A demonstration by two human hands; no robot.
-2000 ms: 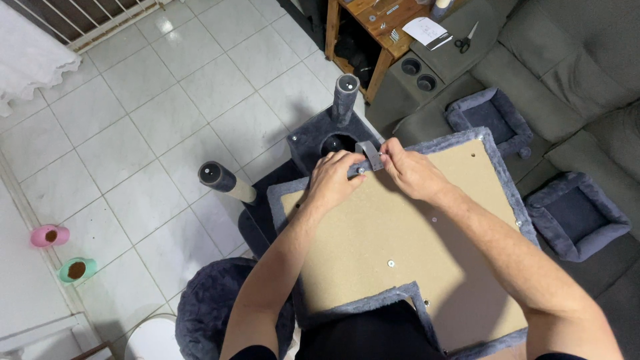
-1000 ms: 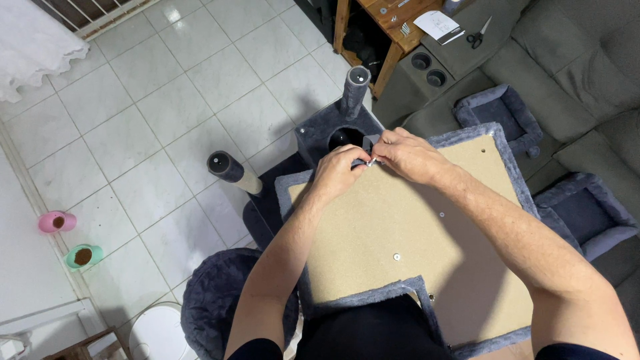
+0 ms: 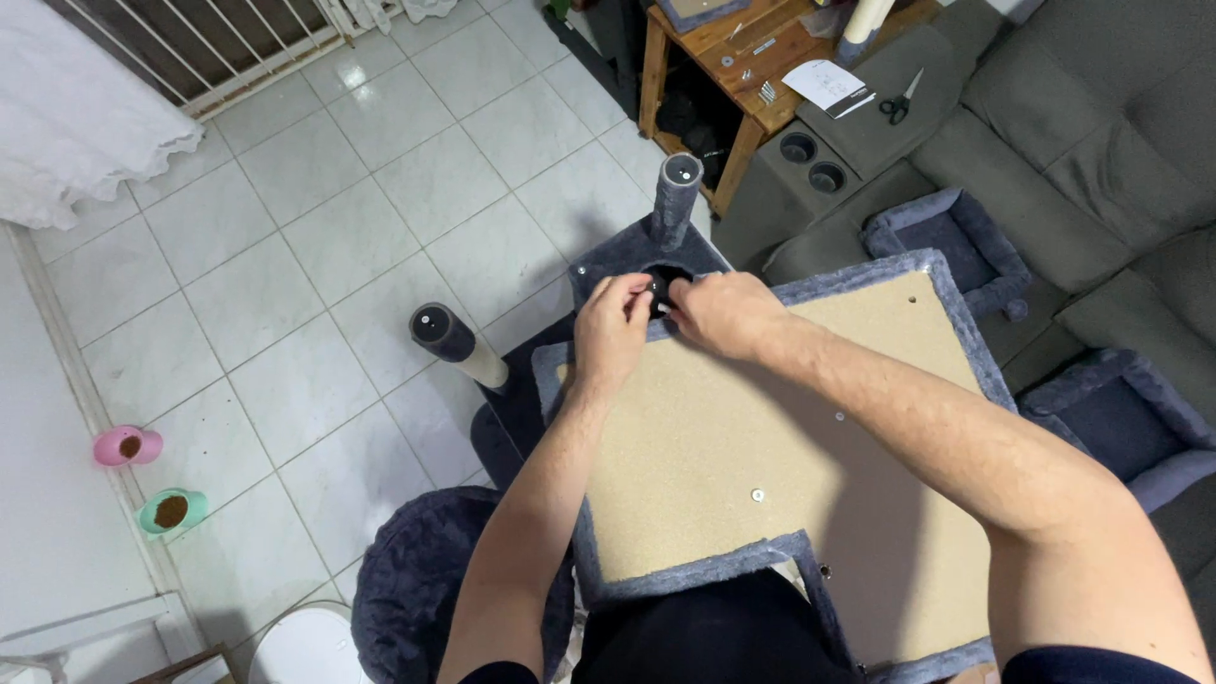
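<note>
Both hands meet at the far edge of a board with a bare tan underside and grey plush trim (image 3: pixel 703 427). My left hand (image 3: pixel 613 328) has thumb and fingertips closed on a small dark piece, partly hidden by the fingers. Beside it, my right hand (image 3: pixel 727 313) pinches a small pale or metallic item at its fingertips; its kind cannot be told. Just beyond them are a plush-covered box with a round hole (image 3: pixel 617 261) and an upright plush post (image 3: pixel 676 195). A second post (image 3: pixel 456 342) with a dark top stands to the left.
A round plush cushion (image 3: pixel 427 579) lies at lower left. Pink (image 3: pixel 147 445) and green (image 3: pixel 195 508) food bowls sit by the wall. A wooden table (image 3: pixel 750 104) holds hardware; scissors (image 3: pixel 898 104) and a paper sheet (image 3: pixel 826 85) lie near it. Plush trays (image 3: pixel 1007 271) rest on the grey sofa (image 3: pixel 1092 123).
The grey strip-like piece standing up between the hands two seconds ago no longer shows that way. Both hands stay close together at the board's far edge.
</note>
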